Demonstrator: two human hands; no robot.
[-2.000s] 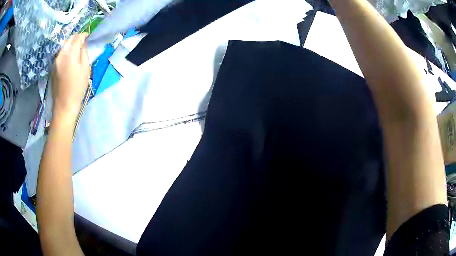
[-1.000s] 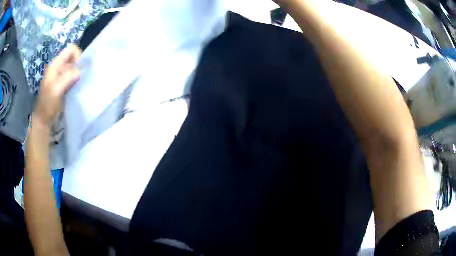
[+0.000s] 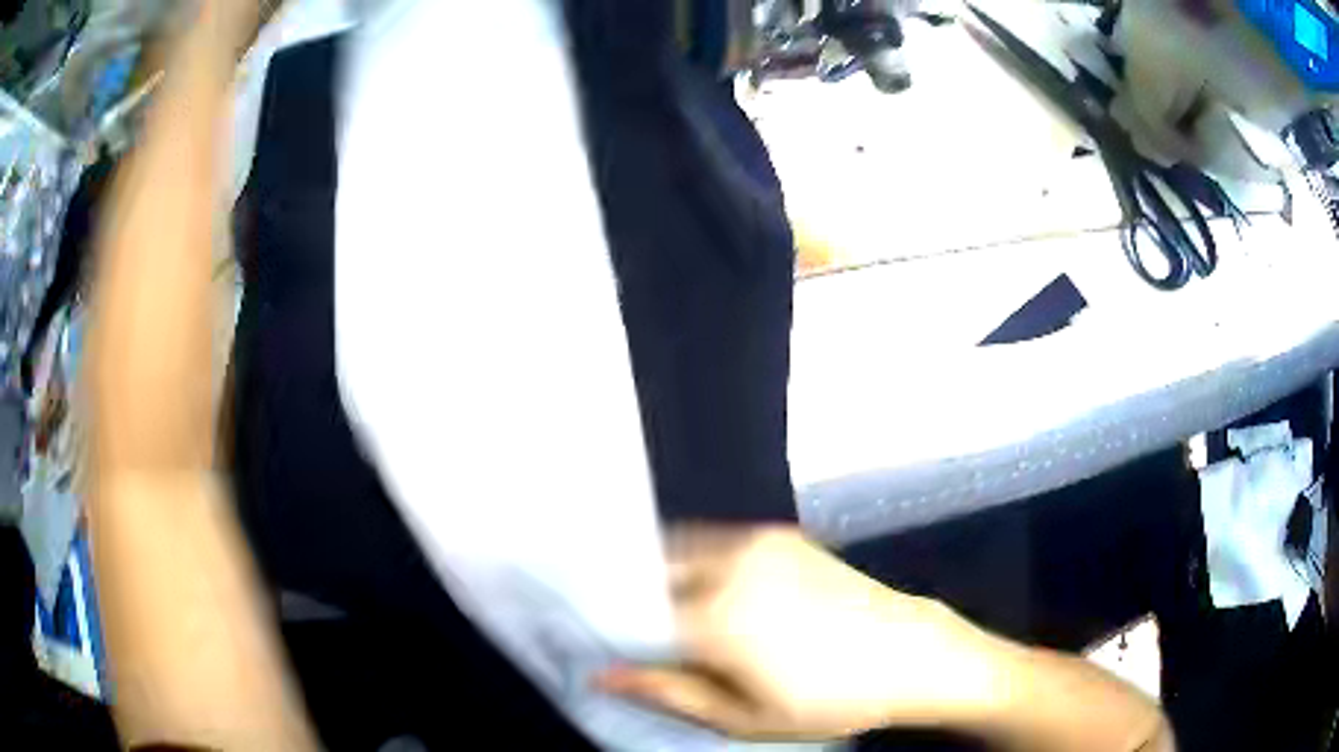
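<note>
A large black fabric panel (image 3: 717,353) lies over the left part of the table and hangs past its front edge. A pale grey-white piece (image 3: 477,279) runs lengthwise over it, blurred. My right hand (image 3: 778,632) is at the lower middle, blurred, with its fingers closed on the lower edge of the pale piece. My left forearm (image 3: 154,397) reaches up the left side. My left hand is at the top left, cut off by the frame edge and blurred, so its grip cannot be seen.
Black-handled scissors (image 3: 1160,221) lie on the table at the right. A small black offcut (image 3: 1037,312) is in front of them. The ruler strip (image 3: 1028,463) follows the curved front edge. White scraps (image 3: 1256,514) are below at the right. A blue-and-white packet (image 3: 66,617) is lower left.
The view has shifted right, showing the scissors and front edge. The pale piece now lies over the black panel. My right hand has come down to its lower edge; my left hand has moved up.
</note>
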